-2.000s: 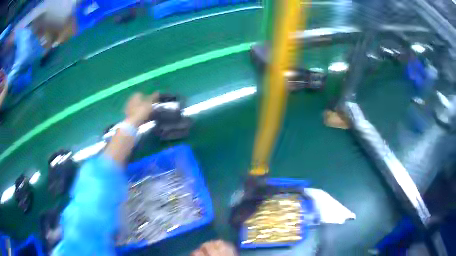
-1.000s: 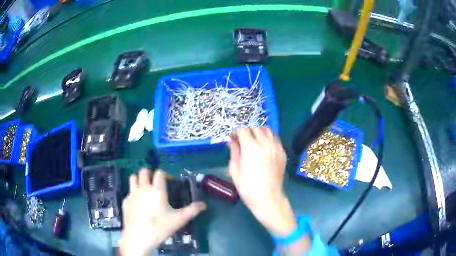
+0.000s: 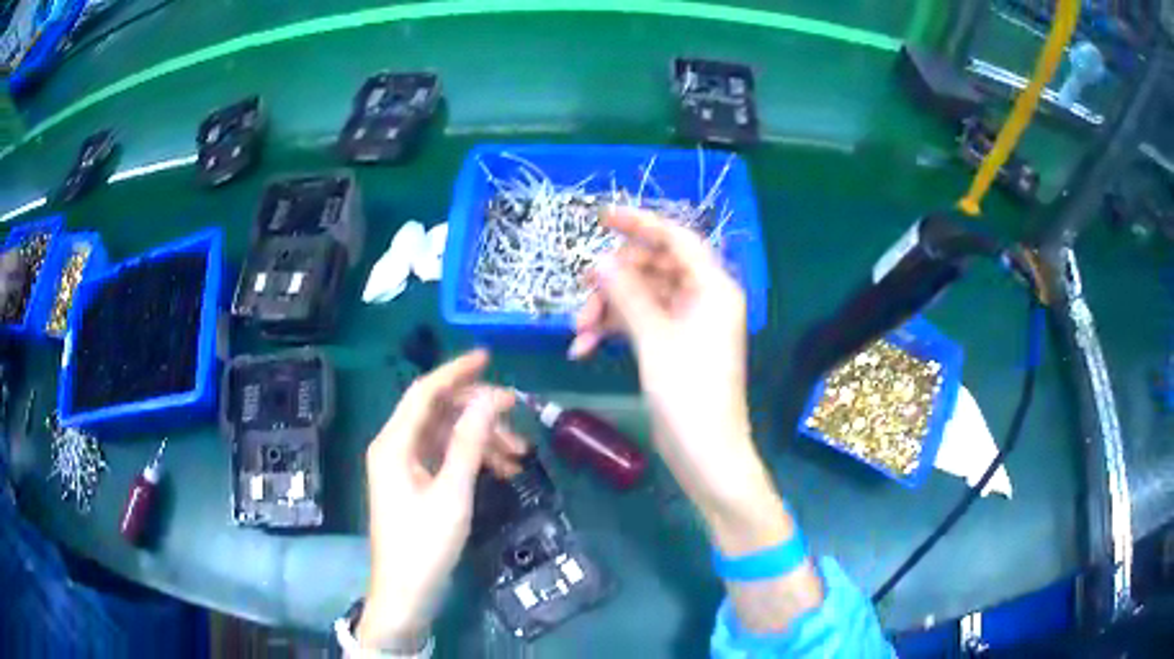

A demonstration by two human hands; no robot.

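A black device housing lies at a tilt on the green bench in front of me. My left hand is over its upper left part, fingers curled with the tips close together; I cannot tell whether they hold something small. My right hand is raised over the front right part of the large blue bin, which holds white leads. Its fingers are bent; whether a lead is in them is unclear. A dark red bottle lies between my hands, its needle tip towards my left hand.
Two housings stand left, others along the back. A black electric screwdriver hangs beside the small bin of brass pieces. A bin of black parts and second red bottle are far left. White scraps lie near the large bin.
The view has shifted, showing bins and housings at other places. My left hand has drawn its fingers together over the near housing, now tilted. My right hand is raised over the bin.
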